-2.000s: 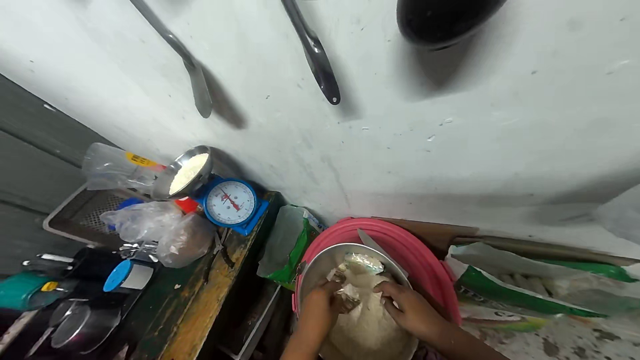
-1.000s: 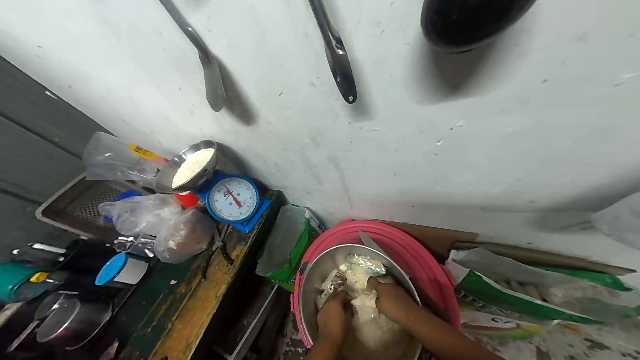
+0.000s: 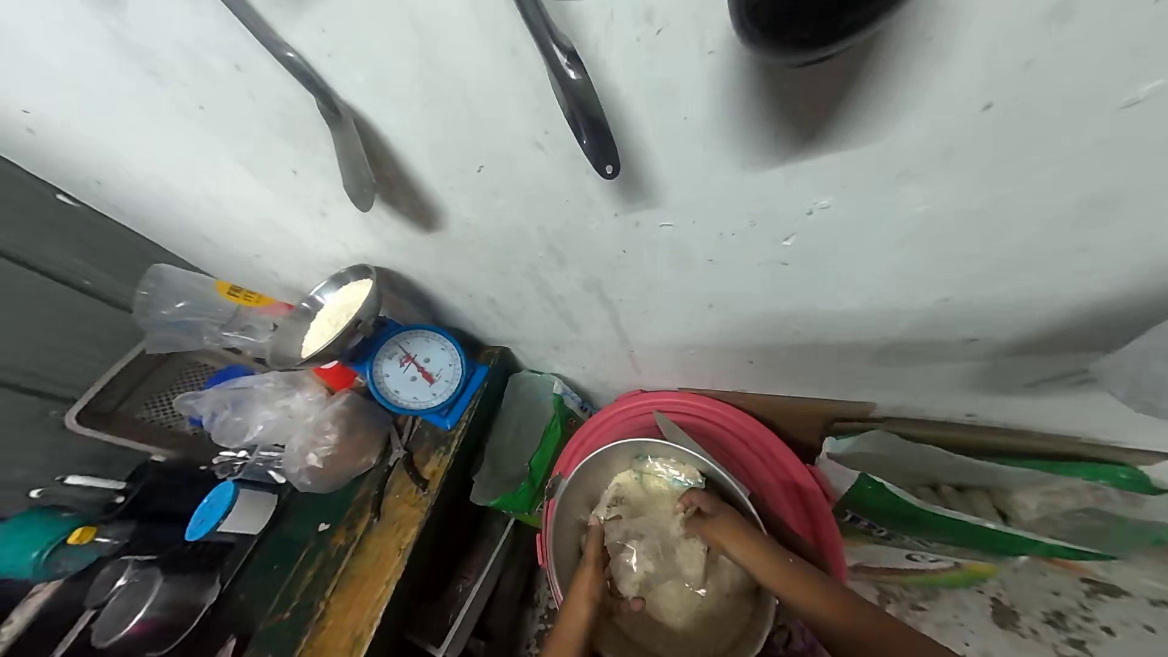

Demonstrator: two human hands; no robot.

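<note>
A metal bowl (image 3: pixel 584 484) with pale powder (image 3: pixel 675 602) in it rests on a round pink plastic lid or tub (image 3: pixel 776 438). Over the powder, inside the bowl, is a clear plastic bag (image 3: pixel 639 547) dusted with the powder. My left hand (image 3: pixel 593 579) grips the bag's left side, partly beneath it. On the right side, my right hand (image 3: pixel 707 520) pinches the bag with bent fingers. A knife blade (image 3: pixel 680 433) lies on the pink plastic behind the bowl's rim.
On the wooden table (image 3: pixel 365 593) at left stand a blue dial scale (image 3: pixel 420 370) with powder in its pan, plastic bags (image 3: pixel 292 420), scissors (image 3: pixel 397 461) and a blue-lidded jar (image 3: pixel 233 511). Green-and-white sacks (image 3: pixel 912 511) flank the pink plastic. Utensils (image 3: pixel 575 100) hang on the wall.
The plastic bag now spreads out more widely between my hands. My left hand has moved to the bag's left edge, and my hands are farther apart than one second ago.
</note>
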